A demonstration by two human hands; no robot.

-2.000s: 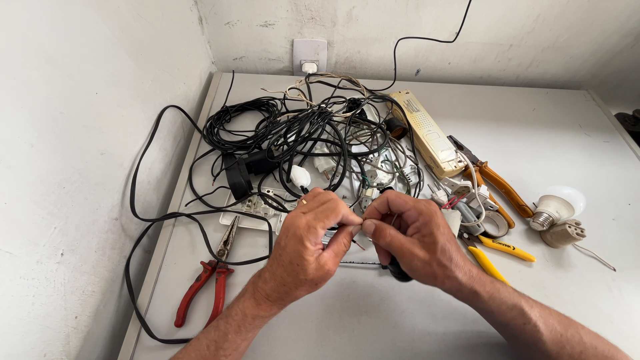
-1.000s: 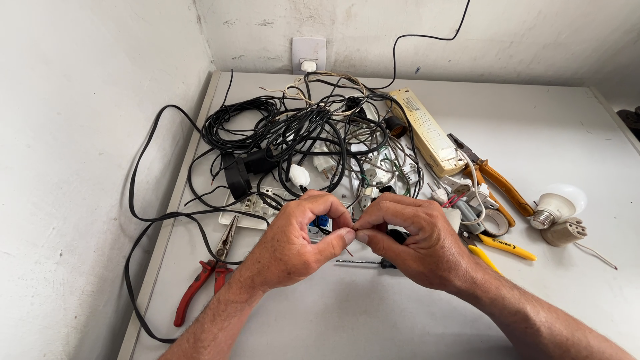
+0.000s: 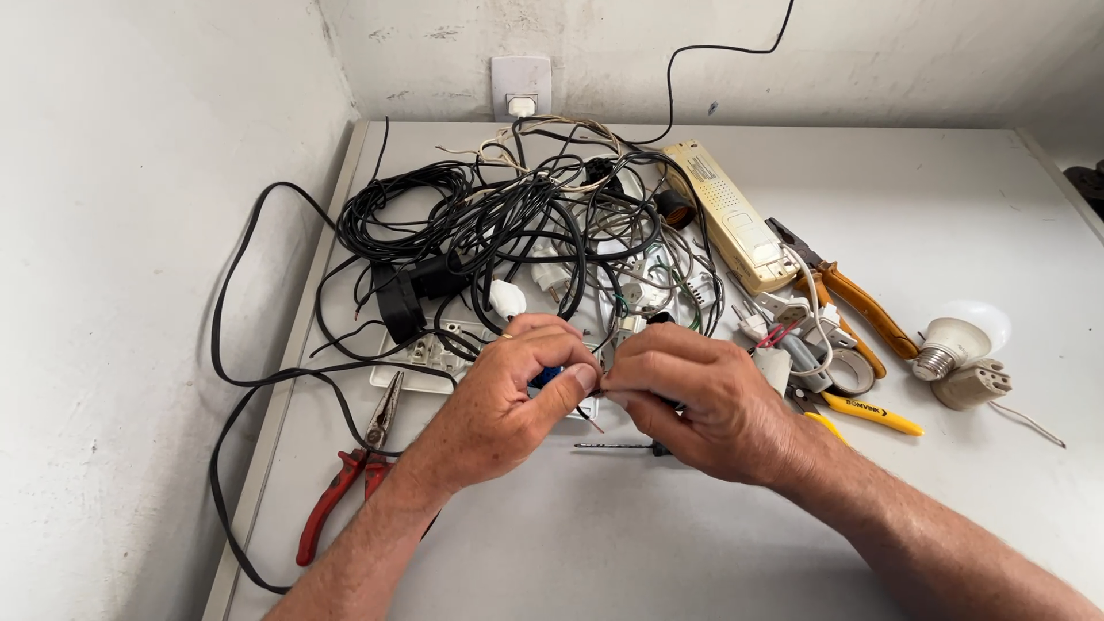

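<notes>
My left hand point(image 3: 522, 401) and my right hand point(image 3: 703, 401) meet fingertip to fingertip, pinching a thin dark wire point(image 3: 590, 417) whose bare copper-coloured end sticks out below. Most of the wire is hidden by the fingers. Something blue point(image 3: 545, 377) shows behind my left fingers. Beneath my right hand, a thin screwdriver shaft point(image 3: 614, 446) lies on the table. Just beyond both hands spreads a tangle of black cables point(image 3: 526, 216) with a white plug point(image 3: 507, 298) among them. Left of my left wrist, red-handled long-nose pliers point(image 3: 376, 431) lie partly under the forearm.
An open white socket housing point(image 3: 414, 358) lies left. Farther right are a cream plastic casing point(image 3: 733, 216), orange-handled pliers point(image 3: 862, 302), a tape roll point(image 3: 852, 373), yellow-handled cutters point(image 3: 873, 414), a light bulb point(image 3: 957, 341) and a ceramic lamp holder point(image 3: 973, 385). A wall outlet point(image 3: 521, 86) holds a plug.
Both hands stay together at nearly the same place, with the fingers shifting on the wire. A bit of wire with a coppery end shows below the fingertips, as it did one second ago.
</notes>
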